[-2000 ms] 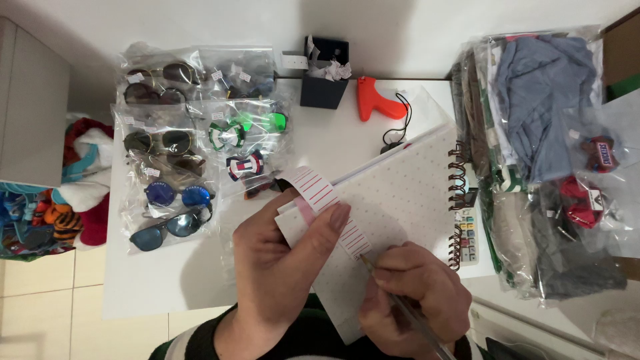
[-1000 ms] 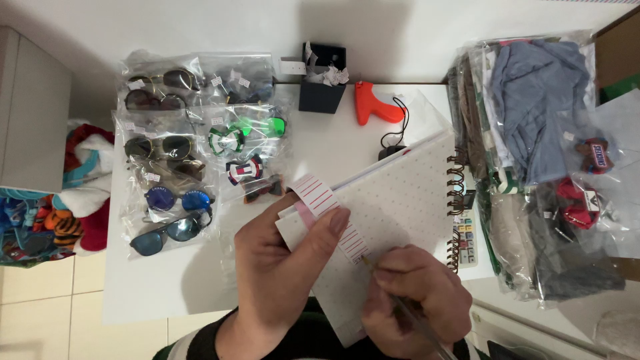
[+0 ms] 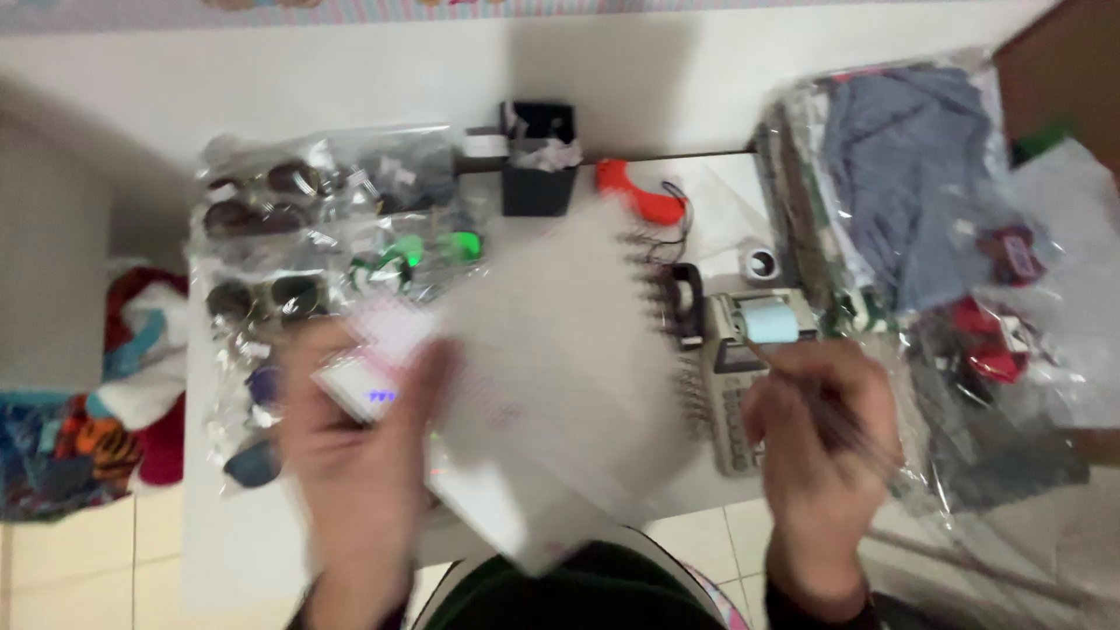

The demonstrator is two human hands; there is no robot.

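My left hand, blurred by motion, grips a spiral notebook and a stack of small printed papers by the left edge. The notebook is tilted above the table, its wire binding on the right. To the right of it, my right hand holds a thin pen, its tip near a printing calculator with a pale paper roll. Above the calculator lie a black tape dispenser and a small white roll.
Bagged sunglasses cover the left side of the white table. A black box with crumpled paper and an orange-red tag gun lie at the back. Bagged clothes fill the right; a pile of colourful fabric is at far left.
My hands have moved apart, my right hand going right with the pen, away from the papers. The notebook has shifted, bringing the calculator and tape dispenser into fuller view.
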